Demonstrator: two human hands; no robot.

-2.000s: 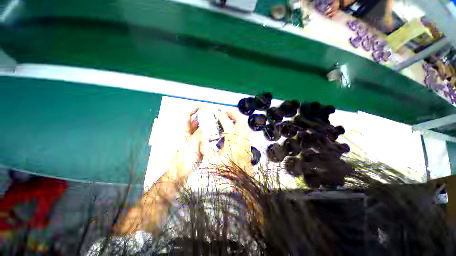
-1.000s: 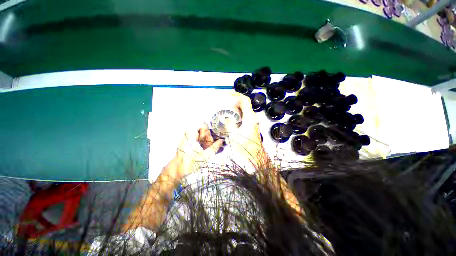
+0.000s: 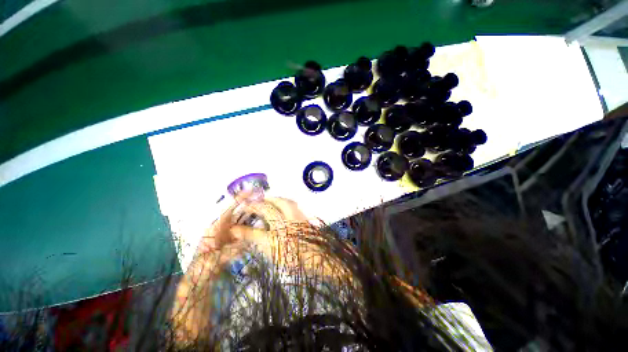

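Note:
A part-built unit with a purple rim point(image 3: 248, 183) is held upright at the fingertips, over the white work sheet point(image 3: 206, 158). My left hand point(image 3: 222, 230) and my right hand point(image 3: 282, 214) are close together around its lower part; hair partly hides both. A small metallic part shows between the fingers. Black flanged housings point(image 3: 379, 137) stand massed in rows on the sheet to the right. One black flanged housing point(image 3: 317, 176) stands apart from them, just right of my hands.
The green conveyor belt point(image 3: 193, 48) runs beyond the white rail point(image 3: 89, 148). A black plastic crate point(image 3: 454, 199) is at the lower right beside the bench. A red stool point(image 3: 93, 320) is at the lower left. Hair covers much of the lower view.
The view has turned and shifted. My hands have come closer to my body, and the unit now shows its purple rim instead of its ring-shaped face. The lone black housing is now uncovered.

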